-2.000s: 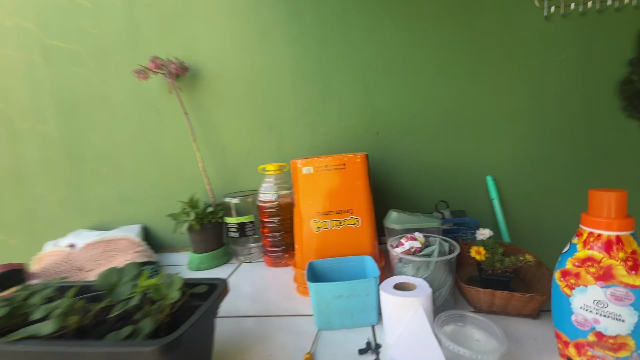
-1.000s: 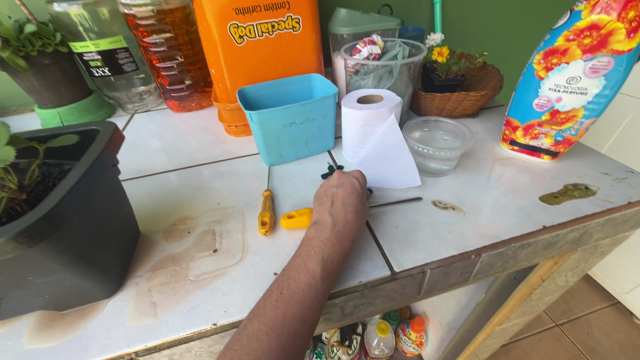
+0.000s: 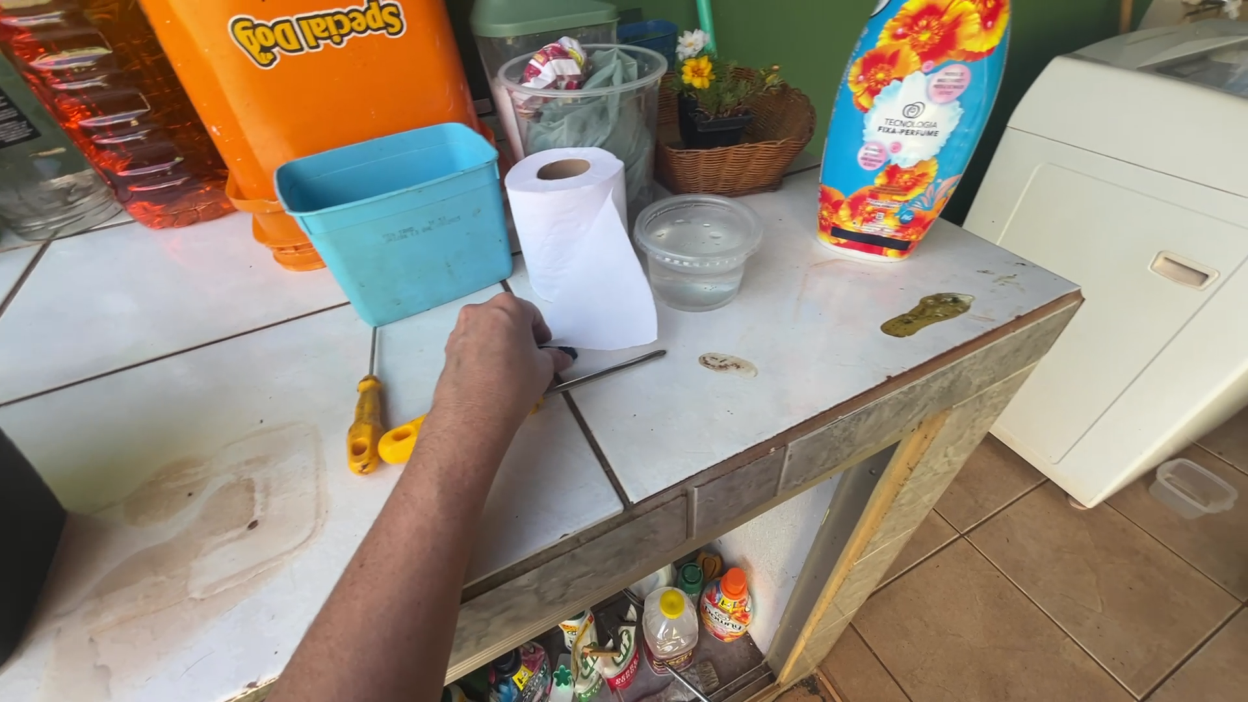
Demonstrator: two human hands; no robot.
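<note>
My left hand [image 3: 502, 361] reaches over the white tiled counter [image 3: 663, 419], its thumb and fingers closed on a small black object [image 3: 559, 351] that is mostly hidden. Under my wrist lies a screwdriver, its yellow handle [image 3: 400, 441] to the left and its metal shaft [image 3: 614, 370] to the right. A second yellow-handled tool [image 3: 366, 429] lies just left of it. Behind my fingers stand a light blue plastic container [image 3: 409, 229] and a white paper roll [image 3: 570, 214] with a loose sheet hanging down. My right hand is out of view.
A clear plastic tub [image 3: 697, 258] holds clear liquid beside the roll. Further back are an orange container [image 3: 331, 97], a clear bucket [image 3: 595, 117] and a wicker basket [image 3: 726, 166]. A blue floral bottle [image 3: 907, 136] stands near the right end. Several bottles [image 3: 671, 624] sit below the counter.
My left hand was not in view two seconds ago; a second ago it was at the black object, and it remains there. The view has tilted down toward the counter.
</note>
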